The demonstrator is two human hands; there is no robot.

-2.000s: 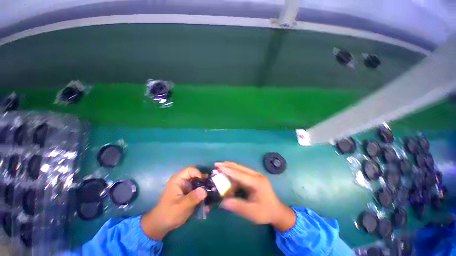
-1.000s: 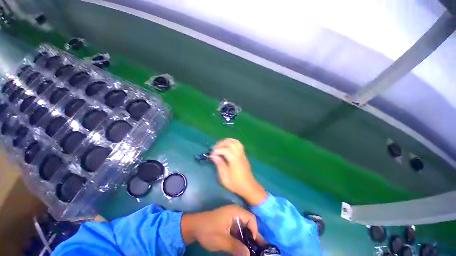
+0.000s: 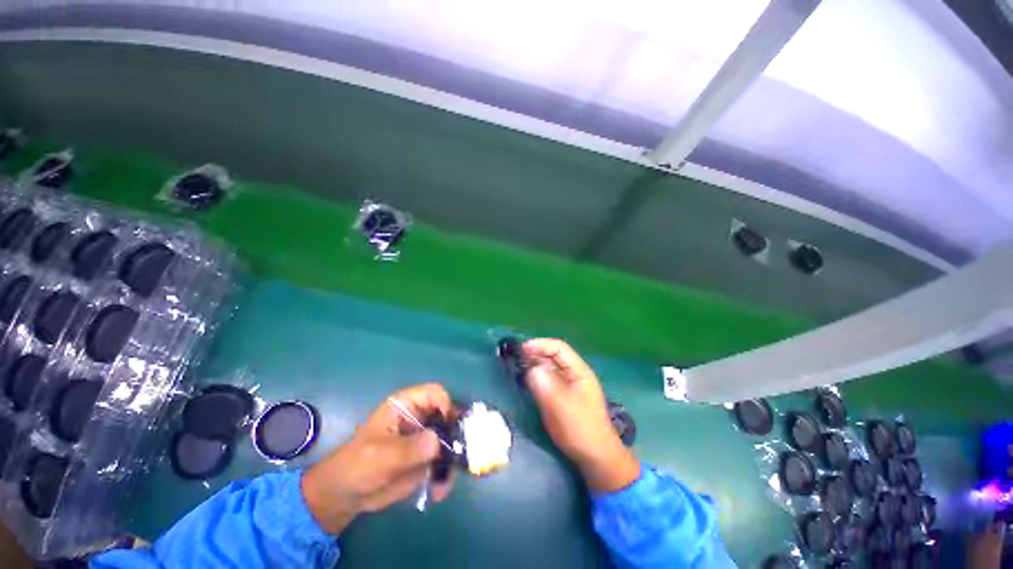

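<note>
My left hand (image 3: 383, 453) holds a partly assembled black unit (image 3: 447, 442), low in the middle. A silvery-white pouch cell (image 3: 487, 438) with a yellow edge sticks out on the unit's right side. A thin pale strand runs over the left fingers. My right hand (image 3: 572, 406), ahead and to the right, pinches a small black part (image 3: 512, 353) with a bit of clear film; fingers hide part of it. A black disc part (image 3: 621, 423) lies on the bench, partly behind the right hand.
A blister tray (image 3: 176, 367) of black discs stands at left, with loose black shells (image 3: 284, 430) beside it. More discs (image 3: 798, 471) lie at right below a white post (image 3: 822, 339). Film-wrapped units (image 3: 383, 226) sit along the green strip (image 3: 467, 267). A purple-lit station is far right.
The view has swung right. My left hand has come up from the bottom edge, and the white cell now shows. My right hand still holds a small dark part, now farther from the strip.
</note>
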